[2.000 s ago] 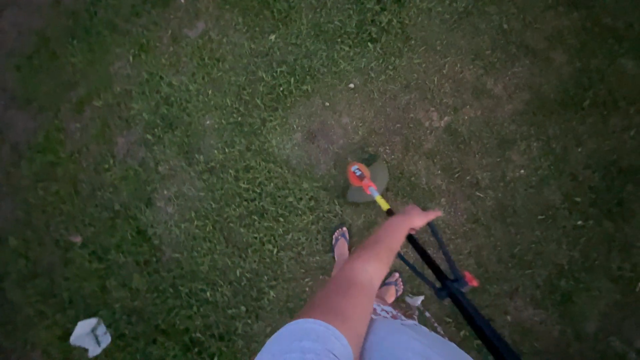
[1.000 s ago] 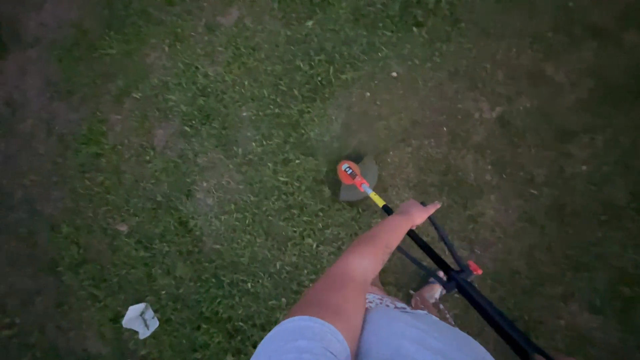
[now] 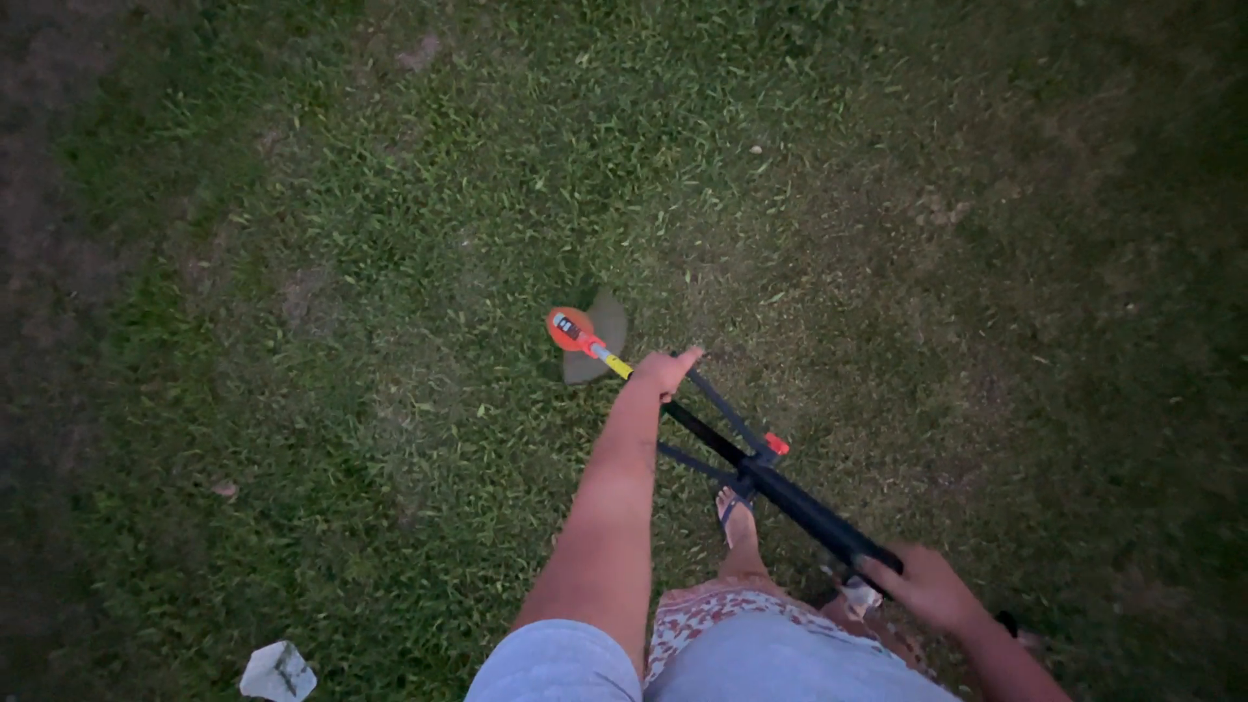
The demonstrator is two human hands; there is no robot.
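A string trimmer with a long black shaft [image 3: 717, 436] slants from the lower right up to its orange head [image 3: 569, 330], which is low over the grass beside a translucent guard [image 3: 603, 341]. My left hand [image 3: 668, 373] is closed around the trimmer's front loop handle, just behind the yellow band. Farther back, my right hand [image 3: 921, 583] grips the rear of the shaft; it is somewhat blurred. A red piece [image 3: 776, 444] sticks out at the handle's clamp. The cutting line cannot be made out.
Grass [image 3: 439, 292] with thin brownish patches surrounds me. A whitish block-like object [image 3: 279, 673] lies at the lower left. My foot in a flip-flop [image 3: 736, 512] stands under the shaft, and bare dark ground [image 3: 49, 195] runs along the left edge.
The trimmer head has moved over the grass toward the left. My right hand, out of view before, now shows on the rear of the shaft. The view has shifted.
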